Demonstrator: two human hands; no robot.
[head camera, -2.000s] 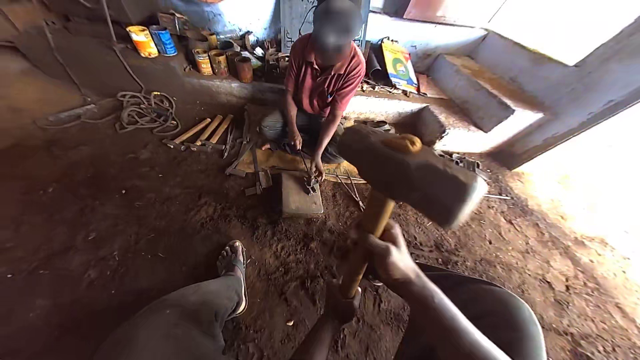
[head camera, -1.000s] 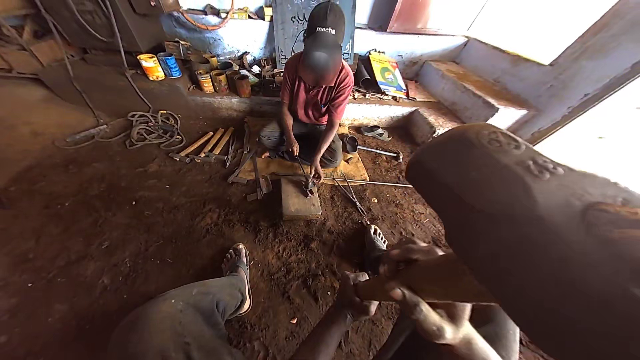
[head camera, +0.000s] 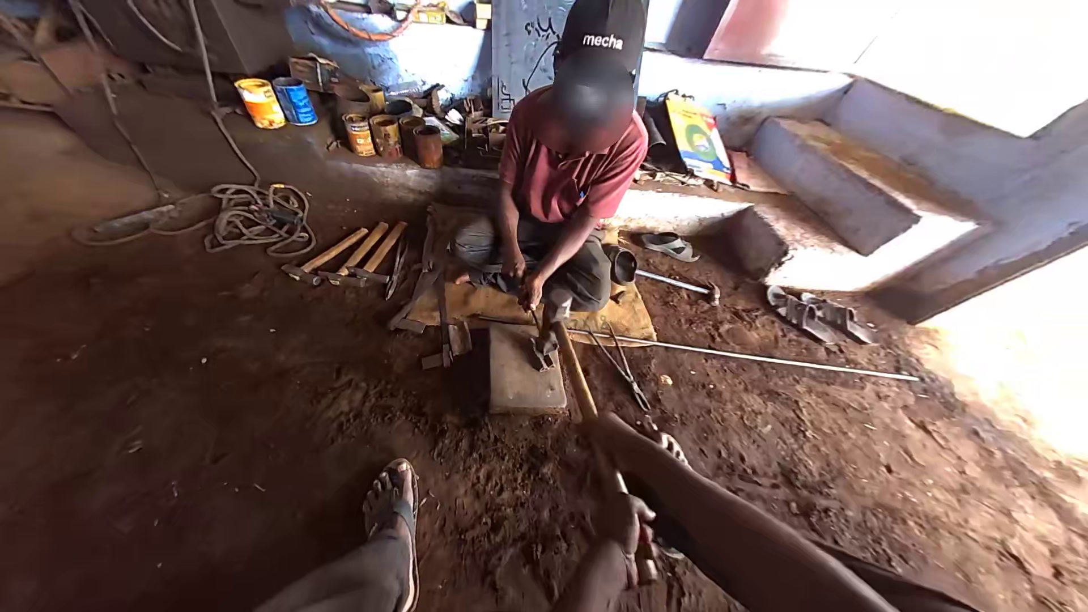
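Observation:
Both my hands grip the wooden handle of a sledgehammer (head camera: 578, 374). My right hand (head camera: 608, 435) is farther up the handle, and my left hand (head camera: 627, 523) is around its lower end. The hammer's steel head (head camera: 558, 308) is low, just above or against a small metal workpiece (head camera: 542, 355); contact cannot be told. That piece lies on a square metal anvil block (head camera: 520, 393) set in the dirt floor. A co-worker sits cross-legged behind the block, both hands low, one on a thin tool (head camera: 535, 318) reaching the workpiece.
Several hammers (head camera: 365, 251) and a coiled rope (head camera: 259, 219) lie at left. Tongs (head camera: 625, 374) and a long metal rod (head camera: 765, 359) are right of the block. Sandals (head camera: 820, 316) lie farther right, before concrete steps (head camera: 837, 183). Cans (head camera: 387, 136) line the back ledge.
The sledgehammer, raised close to the camera one second ago, has swung down to the block, and both my hands have come down with it. The co-worker remains seated behind the block.

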